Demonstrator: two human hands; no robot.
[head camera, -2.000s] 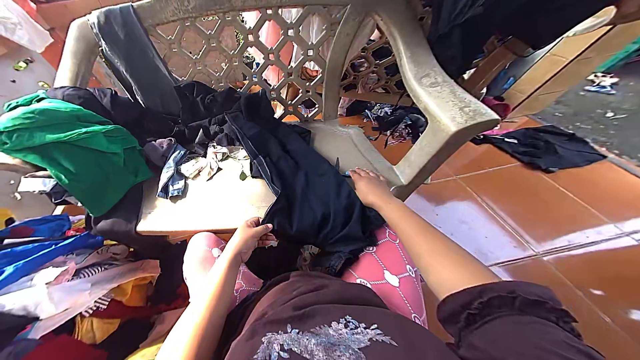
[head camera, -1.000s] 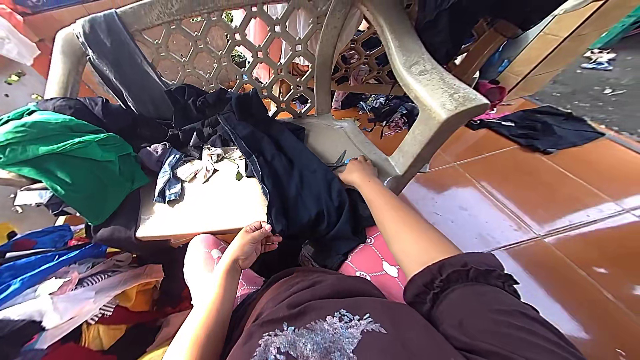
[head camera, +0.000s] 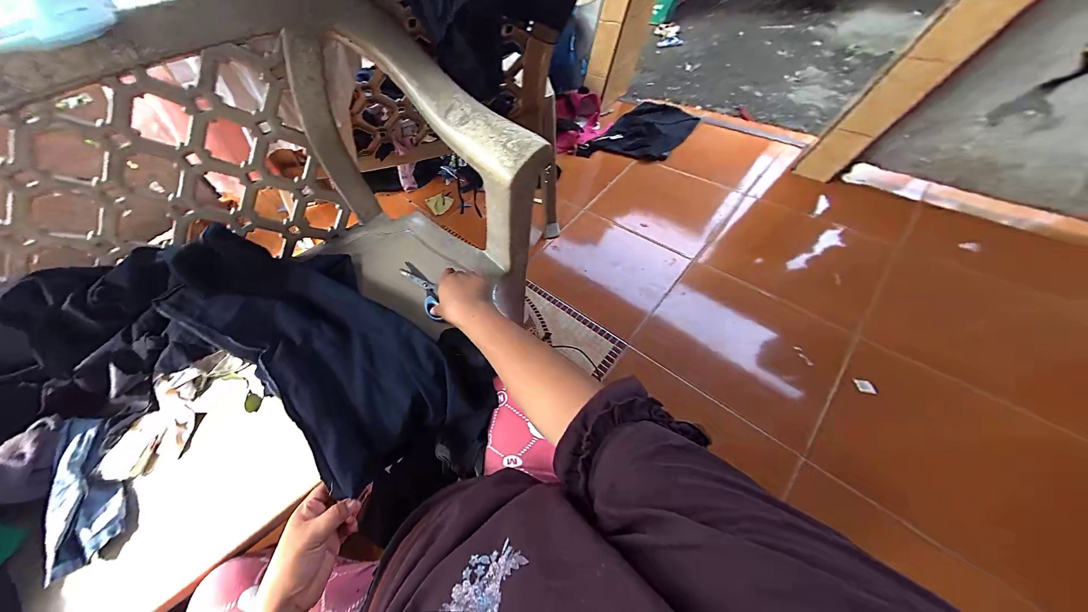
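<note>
Dark navy cloth (head camera: 340, 357) lies over the chair seat and hangs toward my lap. My left hand (head camera: 316, 531) pinches its lower edge between thumb and fingers. On the bare part of the plastic chair's seat (head camera: 382, 255), by the armrest, a pair of scissors (head camera: 419, 280) with blue-ringed handles lies with its blades slightly apart. My right hand (head camera: 463, 296) is at the handles, fingers curled; whether it grips them or only touches them is hard to tell. Left of the cloth are pale scraps (head camera: 157, 433) and a denim piece (head camera: 83, 501) on a light board (head camera: 229, 476).
The chair's armrest (head camera: 476, 127) rises just beyond my right hand. Black fabric (head camera: 76, 340) is heaped at the left. Farther off, a black garment (head camera: 646, 130) and a pink cloth (head camera: 578, 119) lie on the orange tiled floor (head camera: 722, 340) near a doorway.
The view has swung to the right. Two seconds ago my right hand was beside the navy cloth; it now reaches to the scissors near the armrest. My left hand remains at the cloth's lower edge.
</note>
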